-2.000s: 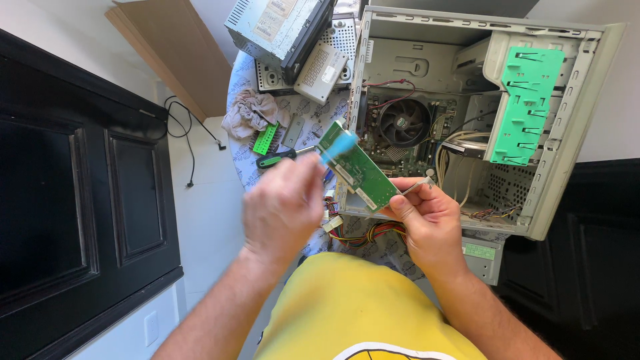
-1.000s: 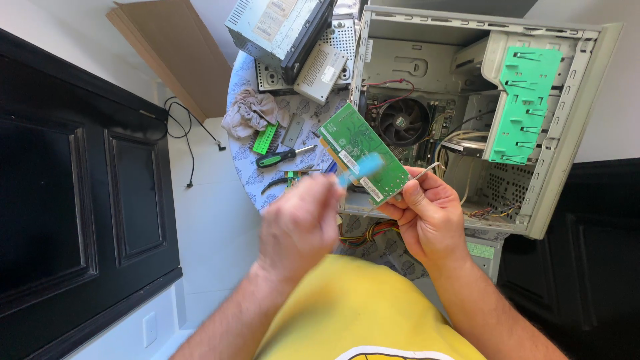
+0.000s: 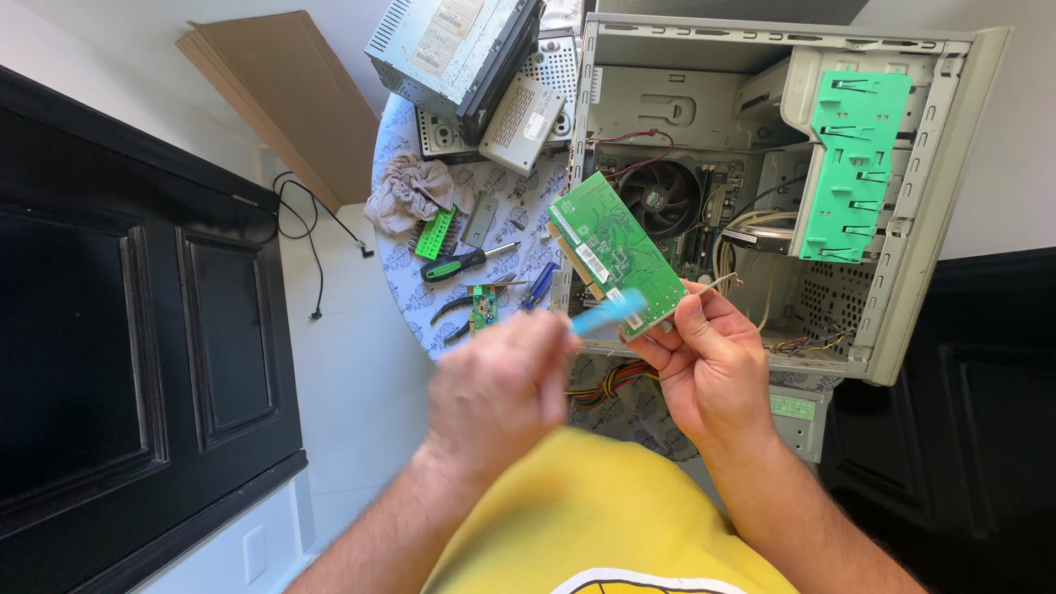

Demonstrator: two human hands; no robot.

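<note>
My right hand (image 3: 718,363) grips a green expansion card (image 3: 615,247) by its lower right end, near the metal bracket. The card's flat solder side faces me, tilted, with its gold edge contacts along the left. In my left hand (image 3: 503,384), blurred by motion, is a light blue tool (image 3: 606,313), perhaps a brush; its tip lies over the lower part of the card. Whether the tip touches the card I cannot tell. Behind the card stands an opened computer case (image 3: 895,330) with a cooling fan (image 3: 660,198) and a green plastic drive bracket (image 3: 858,169).
On the round table's patterned cloth lie a screwdriver (image 3: 466,262), a small circuit board (image 3: 483,309), black-handled pliers (image 3: 450,309), a blue-handled tool (image 3: 540,285), a green bit holder (image 3: 436,233) and a crumpled rag (image 3: 412,194). Metal drives (image 3: 454,49) are stacked at the back. Multicoloured cables (image 3: 610,384) hang by the case.
The light blue tool has shifted over the card toward its lower end. The card's flat side is turned more toward me than two seconds ago. My right hand keeps its hold.
</note>
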